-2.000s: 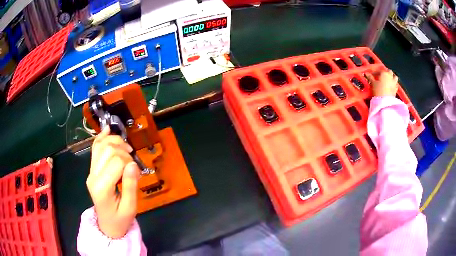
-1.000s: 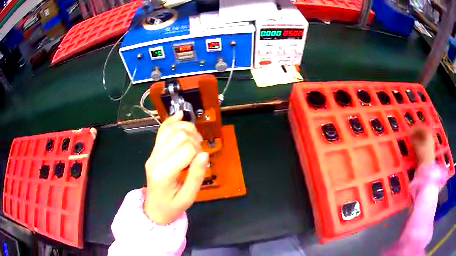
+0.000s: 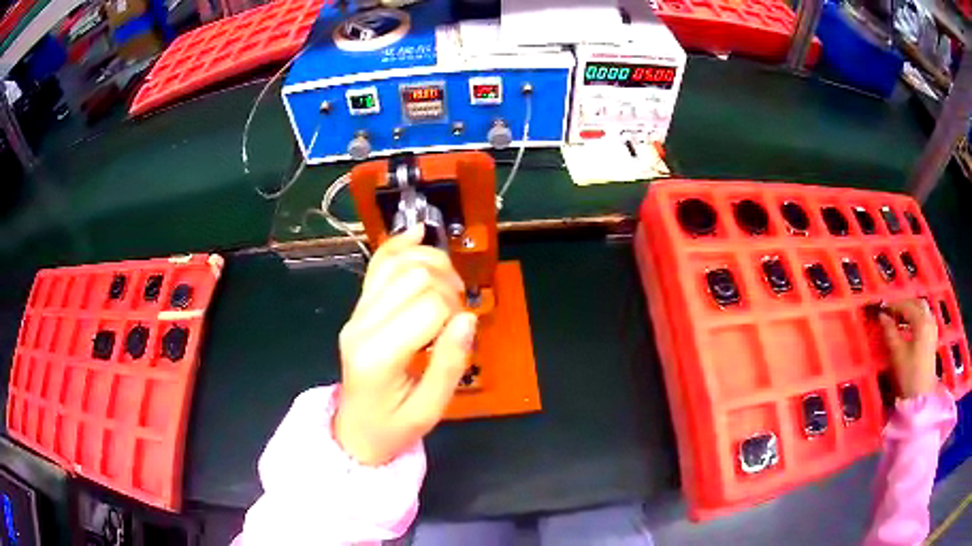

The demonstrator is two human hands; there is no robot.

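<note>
My left hand (image 3: 410, 347) is closed around the clamp handle (image 3: 416, 213) at the top of the orange test fixture (image 3: 512, 352). The hand hides part of the fixture, and the low nest shows only partly beside my thumb. My right hand (image 3: 911, 347) is over the right-hand foam tray (image 3: 693, 400). Its fingertips are at a small black watch unit (image 3: 876, 312) in the third row; whether they grip it is unclear. Other black units sit in the tray's pockets, and a silver-faced one (image 3: 759, 452) is at the near left corner.
A left-hand foam tray (image 3: 64, 363) holds several black units. Behind the fixture stand a blue tester box (image 3: 426, 117) and a white DC power supply (image 3: 627, 91), with a pale test lead (image 3: 518, 160). More red trays (image 3: 229, 53) lie at the back.
The view has swung left, so fixture and trays appear further right. My right hand has moved from the tray's upper rows to the third row. My left hand stays on the clamp handle.
</note>
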